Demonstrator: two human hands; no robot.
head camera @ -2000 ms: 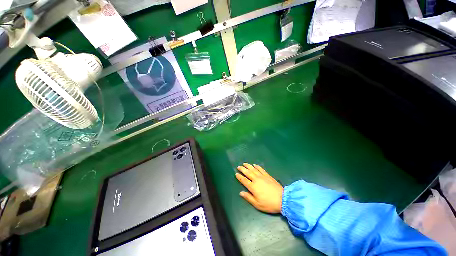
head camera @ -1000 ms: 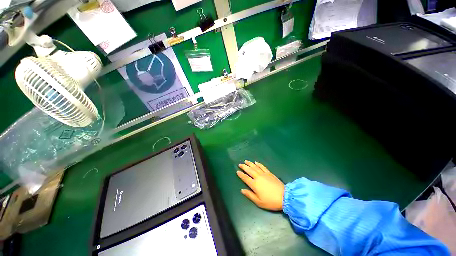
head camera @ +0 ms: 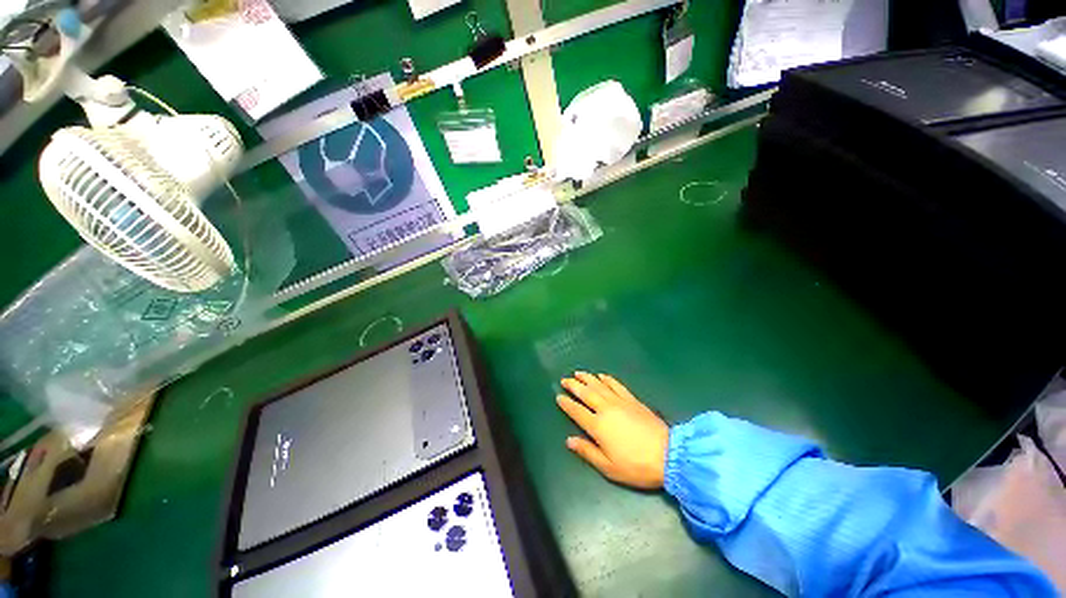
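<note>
A black foam tray (head camera: pixel 491 467) lies on the green bench mat at lower centre-left. It holds a silver-grey tablet (head camera: pixel 351 450) in its far pocket and a whiter-looking tablet (head camera: pixel 386 555) in its near pocket, cut off by the bottom edge. Both show dark round camera rings. My right hand (head camera: pixel 622 432), bare with a blue sleeve, lies palm down on the mat right of the tray, fingers apart, holding nothing and not touching the tray. A faint clear sheet (head camera: pixel 573 341) lies just beyond my fingertips. My left hand is out of the picture.
Stacked black foam trays (head camera: pixel 888 234) with tablets on top stand at the right. A white fan (head camera: pixel 138 210) and a large clear bag (head camera: pixel 105 327) are at the left, above a brown cardboard piece (head camera: pixel 99 491). A small crumpled clear bag (head camera: pixel 520 251) lies by the rail.
The view has shifted very slightly. My right hand stays flat on the mat in nearly the same place.
</note>
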